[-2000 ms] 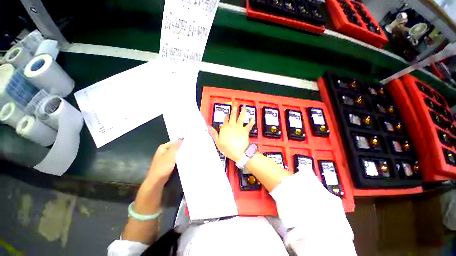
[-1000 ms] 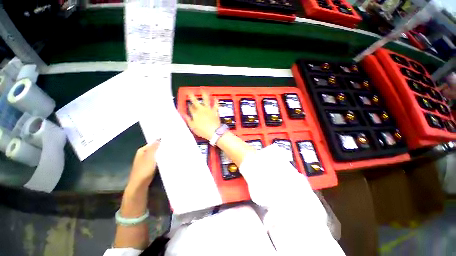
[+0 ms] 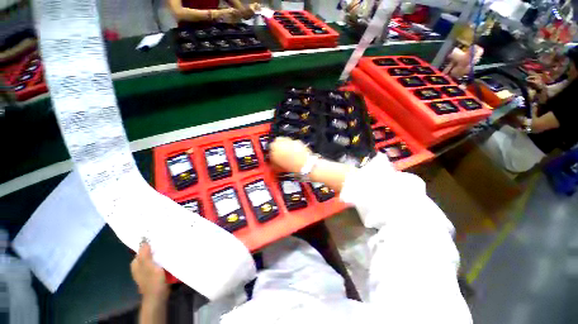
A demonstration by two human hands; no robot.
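Note:
My left hand [image 3: 149, 272], partly behind the label strip, holds the long white strip [image 3: 85, 111], which hangs from the top left, printed above and blank toward its lower end. My right hand [image 3: 291, 155] grips the left edge of a black tray [image 3: 322, 130] of devices. The black tray lies over the right end of the red tray [image 3: 244, 239] in front of me and looks slightly tilted; its underside is hidden. The red tray holds black devices [image 3: 229, 207] with white labels in two rows. The strip's lower end covers its front left corner.
A white paper sheet [image 3: 58, 231] lies left. Stacked red trays [image 3: 405, 104] stand right. Across the green belt [image 3: 152, 104] are a black tray [image 3: 222, 44] and a person's hands [image 3: 237, 11]. Another person [image 3: 550, 120] is at far right.
The view has turned right. My right hand has left the red tray's devices and taken hold of the black tray, which has moved left over the red tray. My left hand still holds the strip.

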